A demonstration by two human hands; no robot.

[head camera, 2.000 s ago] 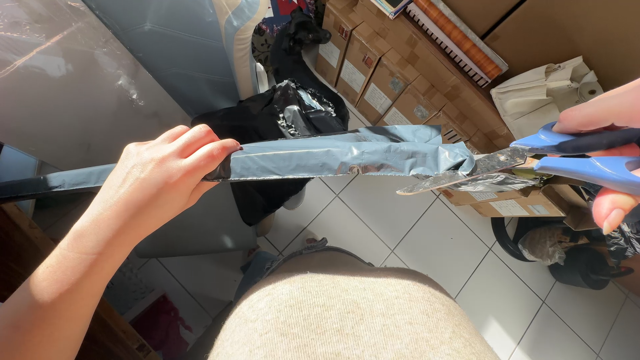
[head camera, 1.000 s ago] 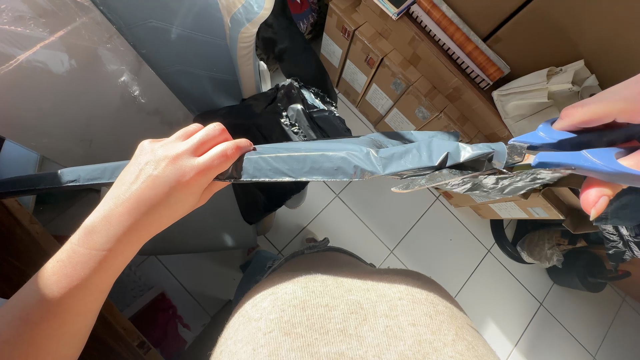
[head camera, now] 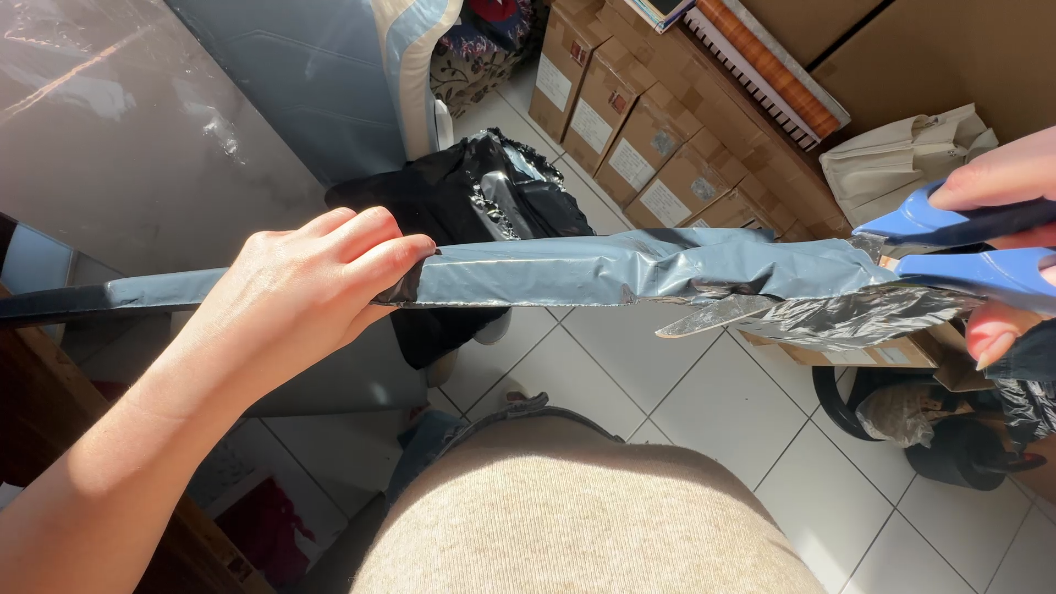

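Observation:
A long, narrow package in blue-grey plastic wrapping (head camera: 528, 272) stretches across the view, with black wrapping at its far left end. My left hand (head camera: 318, 280) grips it left of the middle, fingers over the top edge. At the right, my right hand (head camera: 1002, 247) holds blue-handled scissors (head camera: 940, 227); thumb and fingers are in or around the handles. The scissors' blades are around the wrapping's right end, partly hidden by it, and one blade tip (head camera: 718, 317) sticks out below. Loose black shiny film (head camera: 866, 318) hangs beneath the blades.
Cardboard boxes (head camera: 631, 157) with labels stand beyond the package, spiral notebooks (head camera: 763, 66) on top. A cream fabric bag (head camera: 907, 157) is at the right. A black plastic bag (head camera: 495, 190) lies on the tiled floor (head camera: 709, 388). A padded blue-grey surface (head camera: 289, 74) rises at the upper left.
The scissors have moved left along the wrapping between the two earlier frames, and more black film hangs loose below them. My left hand has shifted slightly right, still gripping the package.

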